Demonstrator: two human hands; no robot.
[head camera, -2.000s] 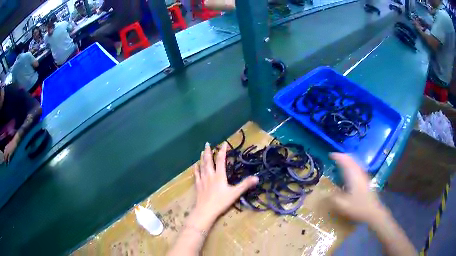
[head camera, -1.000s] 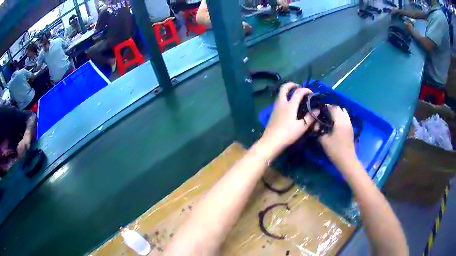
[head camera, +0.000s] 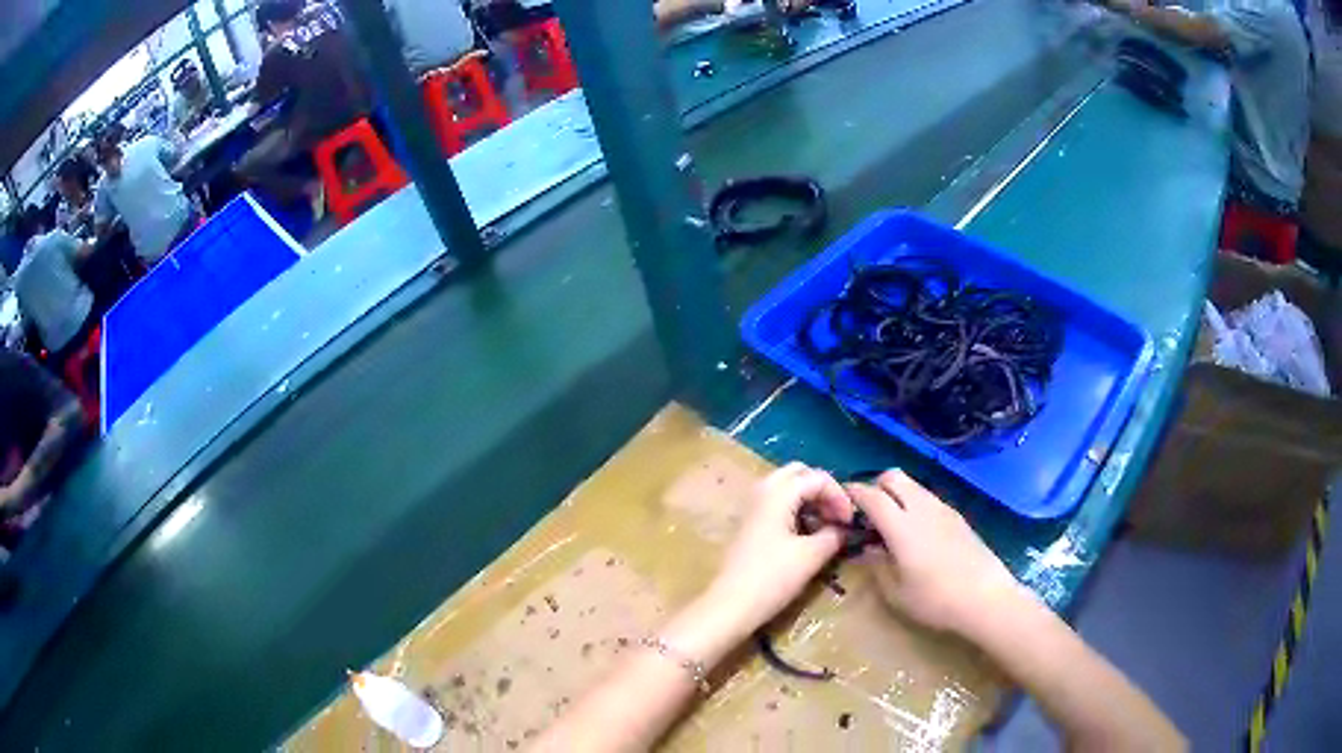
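Observation:
My left hand (head camera: 787, 537) and my right hand (head camera: 920, 544) are close together over the far right part of the cardboard work mat (head camera: 515, 618). Both hold a small black curved part (head camera: 858, 530) between their fingers, which hide most of it. One loose curved part (head camera: 792, 661) lies on the mat, just below my hands. The blue parts tray (head camera: 1096, 397) is beyond my hands to the right, with a tangled heap of black curved parts (head camera: 957, 346) in it. The white glue bottle (head camera: 398, 708) lies at the mat's near left, its orange nozzle pointing up and left.
A green post (head camera: 633, 191) rises beyond the mat. A black headband (head camera: 765, 209) lies on the green belt (head camera: 486, 427) behind it. A large blue bin (head camera: 192, 316) stands at the far left. People sit along the far side, near red stools (head camera: 358, 169), and at the upper right.
The heap of curved parts from the mat has gone into the blue tray. My hands have come back from over the tray to the mat and now hold a curved part.

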